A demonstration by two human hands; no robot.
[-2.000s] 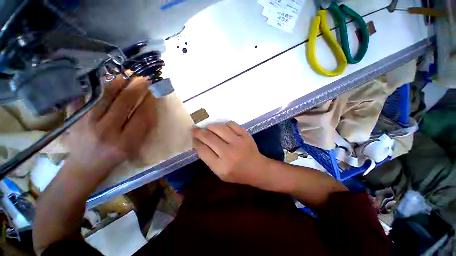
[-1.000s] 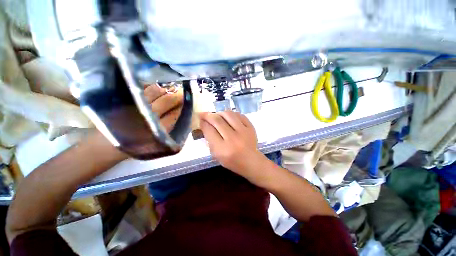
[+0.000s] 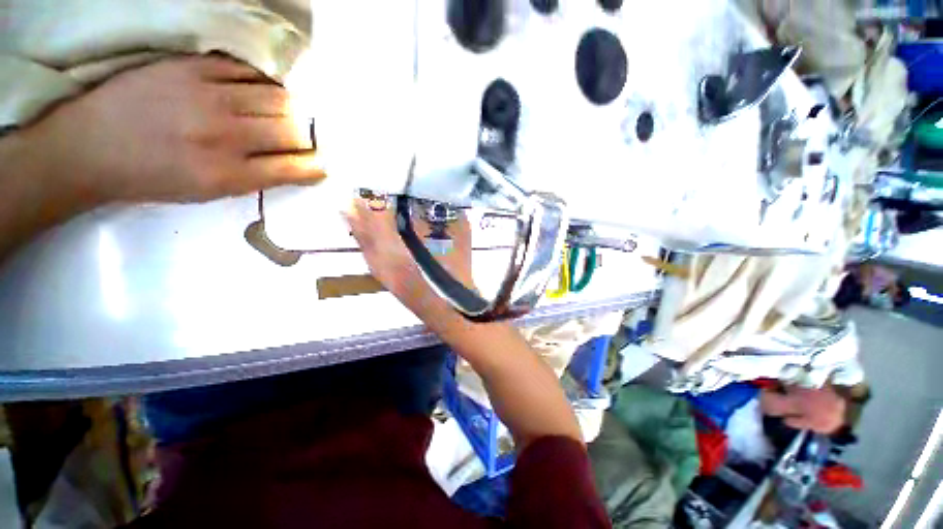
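Note:
The white sewing machine head (image 3: 641,176) fills the upper middle, close to the camera. My left hand (image 3: 207,129) is at the upper left, palm down, its fingertips at the left edge of the machine head beside a heap of beige cloth (image 3: 103,31); whether it grips anything is unclear. My right hand (image 3: 398,243) reaches under the head by the presser foot area (image 3: 374,198). A shiny metal guard (image 3: 533,258) partly covers it, and what its fingers touch is hidden.
The white table (image 3: 155,294) has a grey-banded front edge. Yellow and green scissors handles (image 3: 582,271) lie right of my right hand. A blue crate (image 3: 481,424) with beige pieces stands below the table. More cloth (image 3: 755,310) is heaped at the right.
The view has shifted, and the machine head now looms larger. My left hand has left the needle area for the upper left. My right hand is now under the head, behind the metal guard.

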